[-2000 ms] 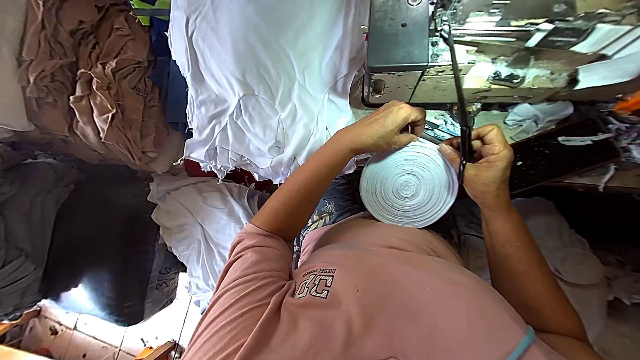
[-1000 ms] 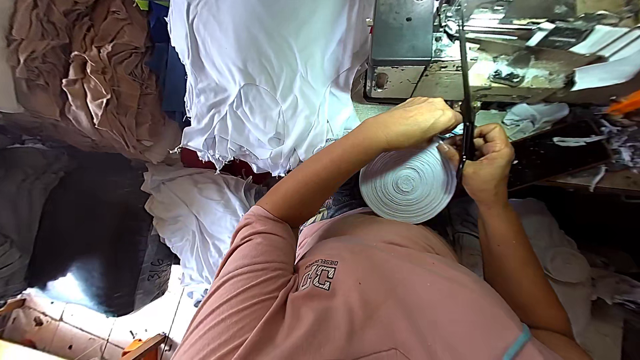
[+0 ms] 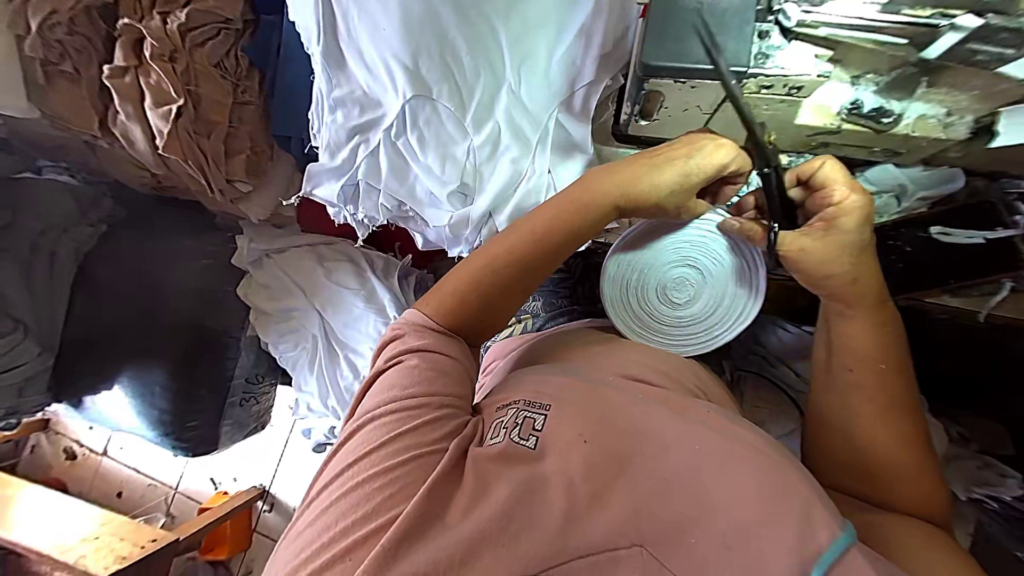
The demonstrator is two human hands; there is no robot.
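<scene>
A flat round coil of white fabric strip (image 3: pixel 682 286) rests against my pink shirt. My left hand (image 3: pixel 700 172) bends over the coil's top edge, its fingertips pinching the strip there. At the coil's upper right, my right hand (image 3: pixel 824 216) has thumb and fingers at the strip's edge. Dark metal scissors (image 3: pixel 760 148) are held in that same hand, blades pointing up and left. The handles lie along the fingers. What exactly the fingertips pinch is partly hidden.
White garments (image 3: pixel 448 120) hang in a pile ahead, with more white cloth (image 3: pixel 328 304) below. Brown fabric (image 3: pixel 184 104) is heaped at the upper left. A worn machine table (image 3: pixel 688 108) with scraps stands beyond my hands. An orange object (image 3: pixel 226 528) is at lower left.
My left hand has moved from the coil's upper left toward my right hand, at the coil's top right edge. The scissors now tilt further left.
</scene>
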